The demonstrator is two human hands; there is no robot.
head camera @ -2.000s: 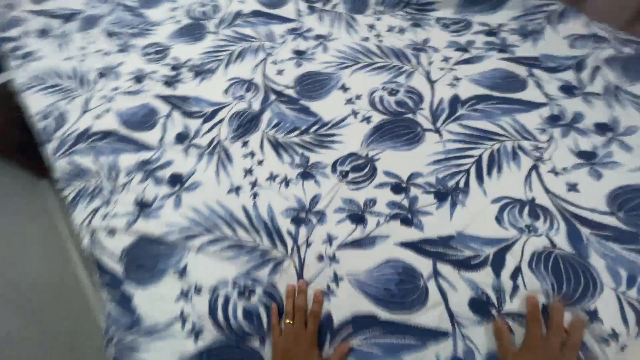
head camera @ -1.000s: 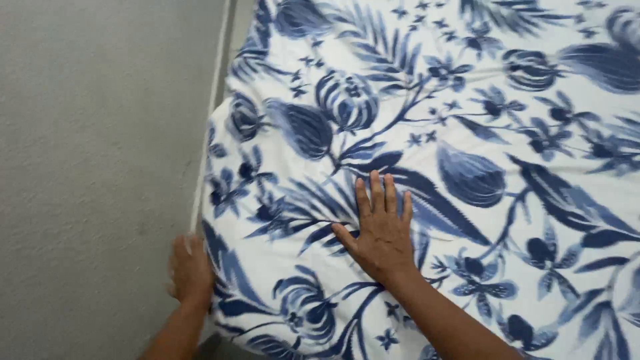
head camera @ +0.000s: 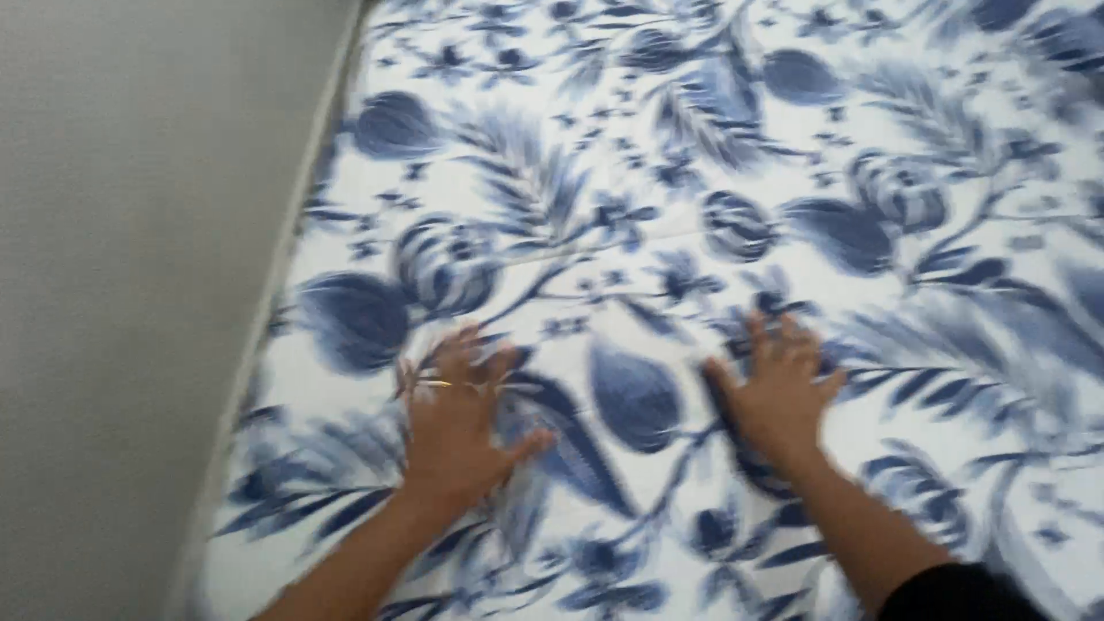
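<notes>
A white fabric sheet with a blue floral and leaf print (head camera: 634, 397) covers a broad flat surface, perhaps a bed. My left hand (head camera: 457, 423), with a ring on one finger, is over the sheet left of the middle, palm down, fingers spread. To its right, my right hand (head camera: 776, 397) is also palm down over the sheet with its fingers apart; a dark sleeve shows on that forearm. Neither hand holds anything. Blur hides how firmly the palms touch the cloth. Faint creases run across the print beyond the hands.
Along the left runs the edge of the covered surface, with a pale narrow border (head camera: 285, 250) beside it. A plain grey surface (head camera: 147, 259), floor or wall, lies beyond that edge.
My left hand has moved from the sheet's left edge onto its top. My right hand, flat on the cloth a second ago, is now farther from the left edge.
</notes>
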